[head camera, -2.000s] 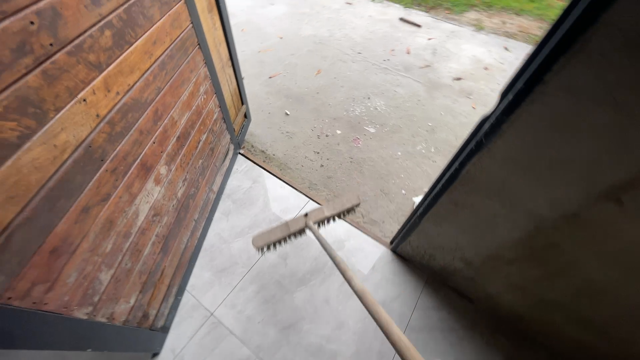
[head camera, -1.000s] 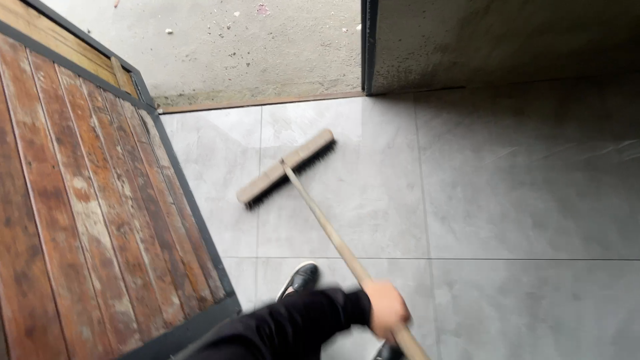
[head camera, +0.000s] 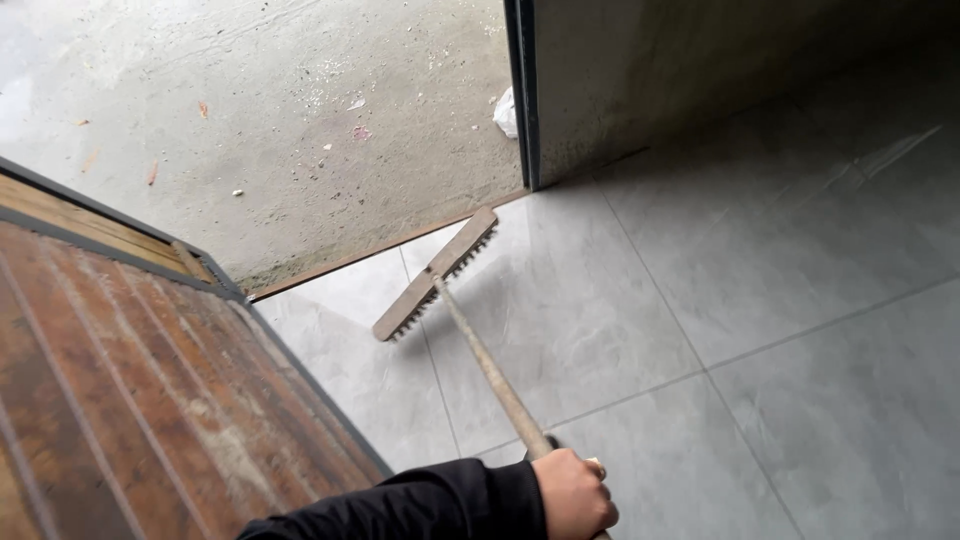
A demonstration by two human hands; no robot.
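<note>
At the bottom of the view my left hand (head camera: 574, 495), in a black sleeve, is closed around the wooden handle of a push broom (head camera: 491, 364). The handle runs up and left to a long wooden broom head (head camera: 435, 276) with short dark bristles along its lower right side. That head lies at a slant over the grey floor tiles, its upper end close to the door sill (head camera: 390, 244). A shadow falls beside the bristles; whether they touch the tiles I cannot tell. My right hand is not visible.
A wood-plank door in a metal frame (head camera: 292, 390) stands at the left. On the right, a dark door jamb (head camera: 523, 97) meets a wall (head camera: 637, 75). Beyond the sill, rough concrete (head camera: 285, 150) bears leaves, small debris and a crumpled white plastic piece (head camera: 506, 114).
The broom head is nearer the right door jamb than one second ago. The shoe seen then is no longer plainly visible. The view has shifted.
</note>
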